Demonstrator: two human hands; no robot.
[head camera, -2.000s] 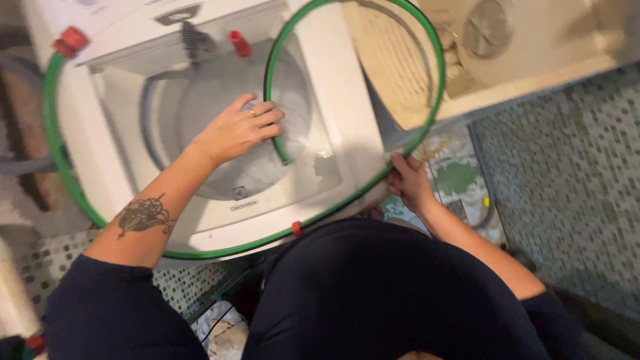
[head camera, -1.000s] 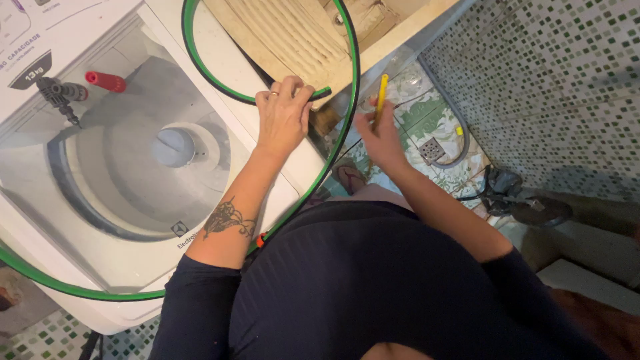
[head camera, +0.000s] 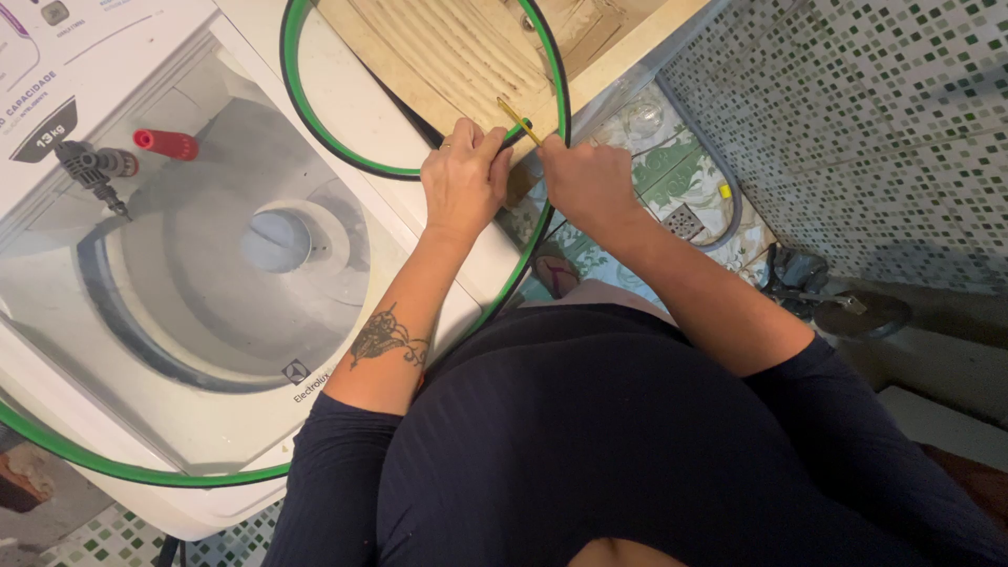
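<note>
My left hand (head camera: 465, 181) grips a green and black garden hose (head camera: 510, 295) near its cut end, over the corner between the washing machine and the sink. Close by on the right, my right hand (head camera: 587, 185) is closed on a thin yellow tool (head camera: 517, 120), whose blade reaches across the hose end; its kind is not plain. The hose loops above both hands and runs down along the washing machine's front edge. Inside the open top-loading washing machine (head camera: 425, 276) a grey plastic hose fitting (head camera: 94, 167) and a red hose nozzle (head camera: 165, 145) lie at the back rim.
A worn laundry sink with a ribbed washboard (head camera: 441, 55) adjoins the washing machine. On the tiled floor are a floor drain (head camera: 683, 224) and a grey drain hose (head camera: 728, 177). A mosaic-tiled wall (head camera: 858, 126) rises at the right, with a dark round object (head camera: 862, 313) near its foot.
My left hand has moved from over the washer's tub to the sink corner with the hose end. My right hand has let go of the hose and now brings the yellow tool to its end.
</note>
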